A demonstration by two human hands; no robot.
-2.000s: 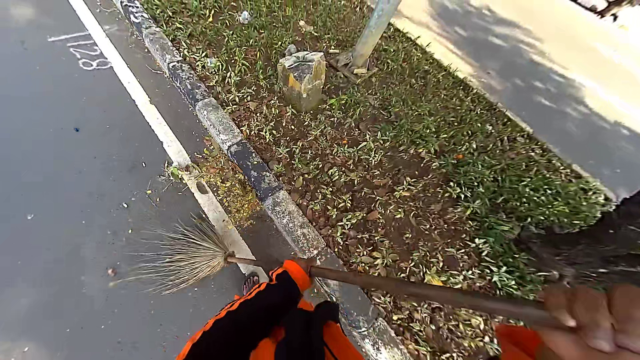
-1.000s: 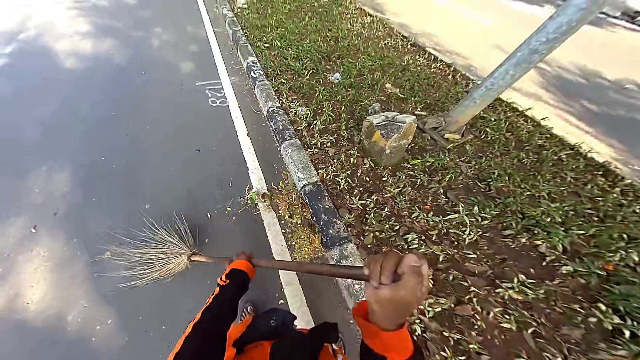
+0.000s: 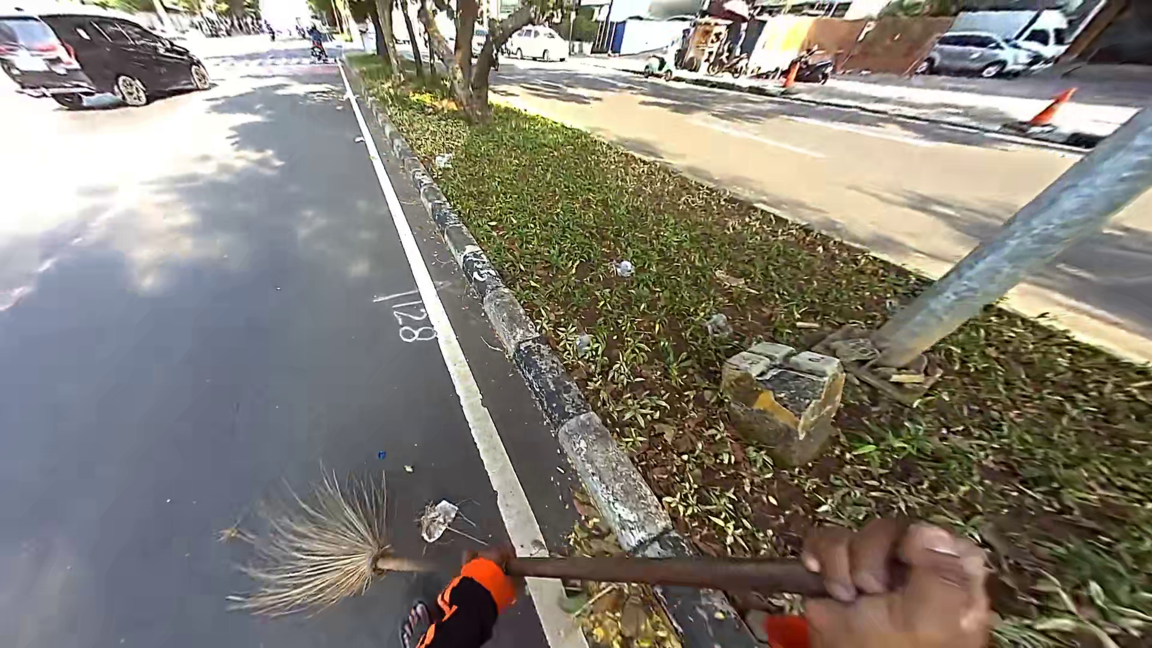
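Observation:
A stick broom with splayed pale bristles (image 3: pixel 324 544) lies over the asphalt at the lower left, its long wooden handle (image 3: pixel 666 571) reaching right across the white line and the curb. My left hand (image 3: pixel 490 560), small and partly hidden by its orange and black cuff, is closed round the handle near the bristles. At the lower right my right hand (image 3: pixel 900 580) grips the other end of the handle, above the planted strip. A crumpled piece of pale litter (image 3: pixel 437 520) lies on the road just beyond the handle. Yellowish leaves (image 3: pixel 621 616) lie along the curb's foot.
The painted curb (image 3: pixel 612 477) borders a planted median with a concrete block (image 3: pixel 783 400) and a leaning metal pole (image 3: pixel 1017 243). Trees (image 3: pixel 468 63) stand farther along. A dark car (image 3: pixel 126 58) is on the road at upper left; orange cones (image 3: pixel 1051 108) stand across the far road.
The view has tilted up, bringing cars and trees in. Both hands still hold the broom. Pale litter now shows beside the bristles.

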